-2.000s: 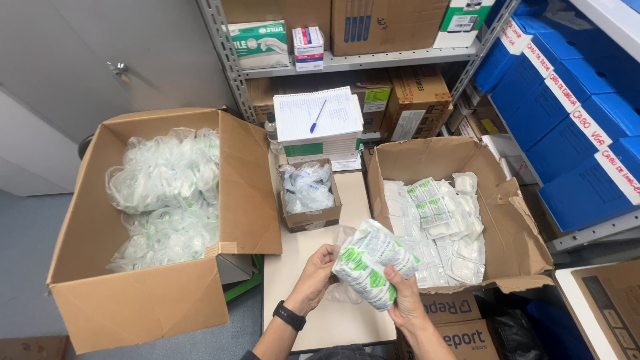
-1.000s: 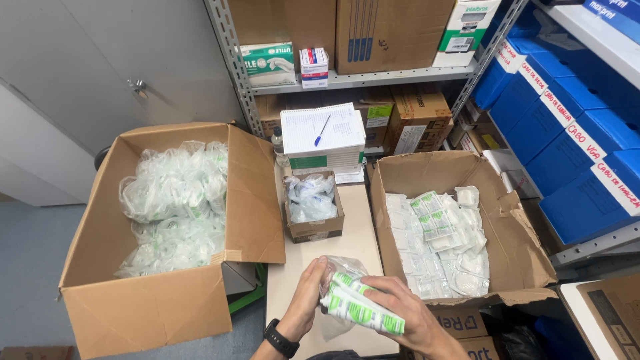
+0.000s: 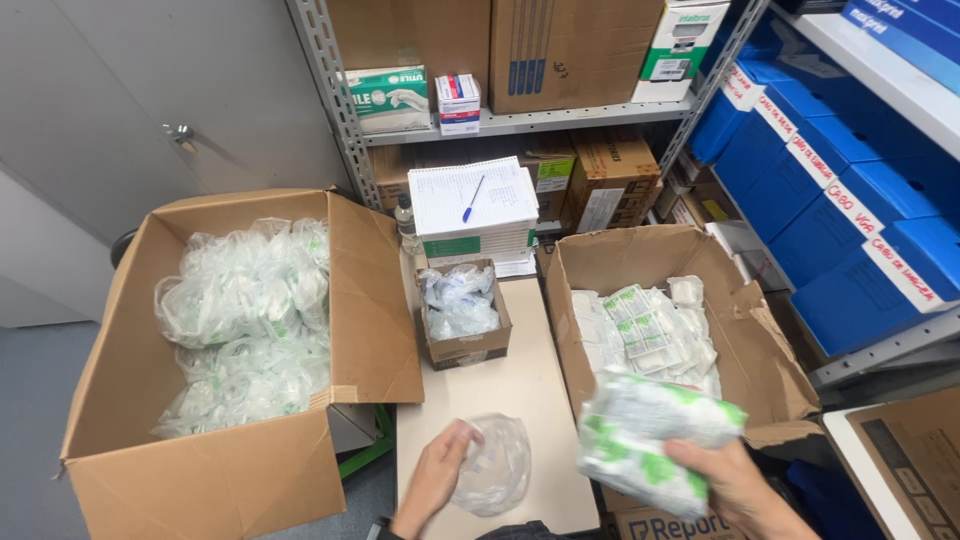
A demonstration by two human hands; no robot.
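My left hand (image 3: 442, 465) pinches the edge of a clear plastic bag (image 3: 495, 465) low over the near part of the table (image 3: 480, 394). To the right, my right hand (image 3: 720, 469) grips a stack of white and green packets (image 3: 652, 442), slightly blurred, in front of the right cardboard box (image 3: 630, 244). That box holds many flat white packets (image 3: 690, 330), some with green print. The large left cardboard box (image 3: 202, 480) is full of clear bags with white and green contents (image 3: 255, 300). Between the boxes, a small carton (image 3: 469, 349) holds crumpled clear plastic bags (image 3: 461, 300).
Behind the small carton, a notebook (image 3: 450, 202) with a blue pen (image 3: 472, 199) lies on a stack, beside a small bottle (image 3: 405, 217). A metal shelf (image 3: 555, 116) with boxes stands at the back. Blue file boxes (image 3: 862, 195) line the right shelf; a grey cabinet stands at left.
My hands were together on the packets and bag; now they are apart. The packets have moved right in my right hand, while the bag hangs from my left hand.
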